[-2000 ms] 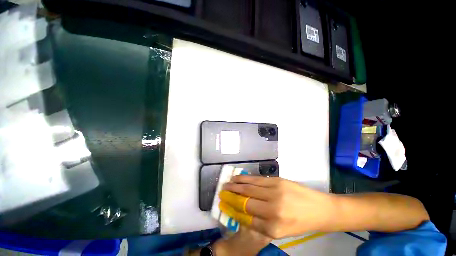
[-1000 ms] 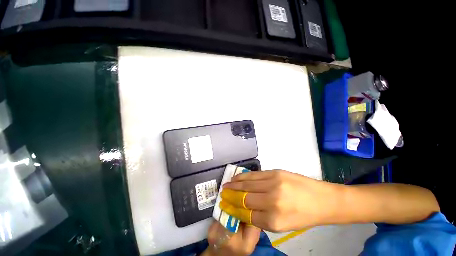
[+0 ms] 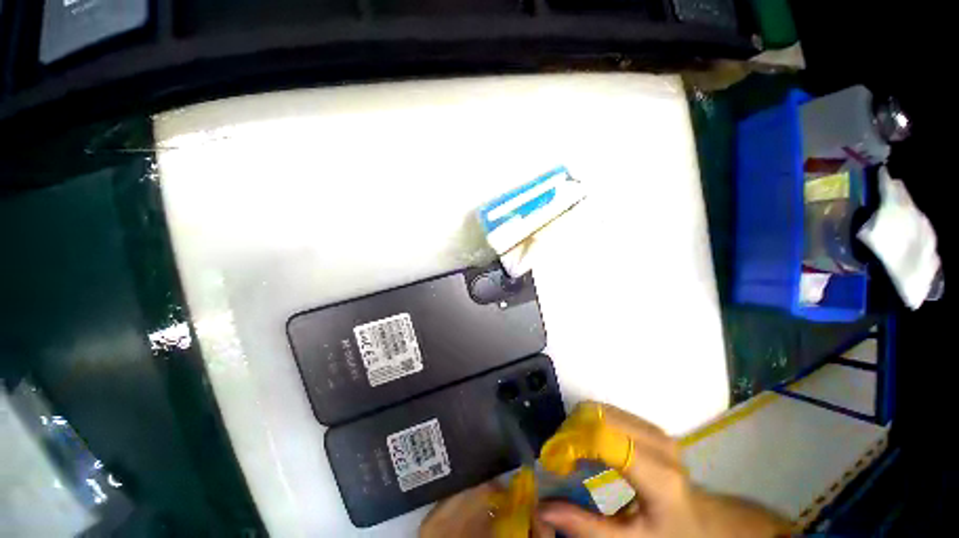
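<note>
Two dark smartphones lie backs up, side by side, on the white work mat (image 3: 620,305): the upper phone (image 3: 447,326) and the lower phone (image 3: 473,426). Each has a white code label and camera rings at its right end. My right hand (image 3: 652,478), with yellow finger cots, is curled at the lower phone's camera end. My left hand (image 3: 473,513), partly cut off by the bottom edge, is close beside it. A blurred grey-blue streak shows between the fingers; I cannot tell what it is. A white-and-blue squeegee card or packet (image 3: 531,215) lies above the upper phone, touching its camera end.
A black phone tray (image 3: 421,42) runs along the back, with a phone (image 3: 95,26) at its left. A blue parts bin (image 3: 768,210) at the right holds a pale bottle and scraps, with white tissue (image 3: 904,242) beside it. Film sheets (image 3: 42,473) are at the lower left.
The white-and-blue piece has left my right hand and lies on the mat. My right hand has moved off it, down and right. The upper phone's label now shows a printed code.
</note>
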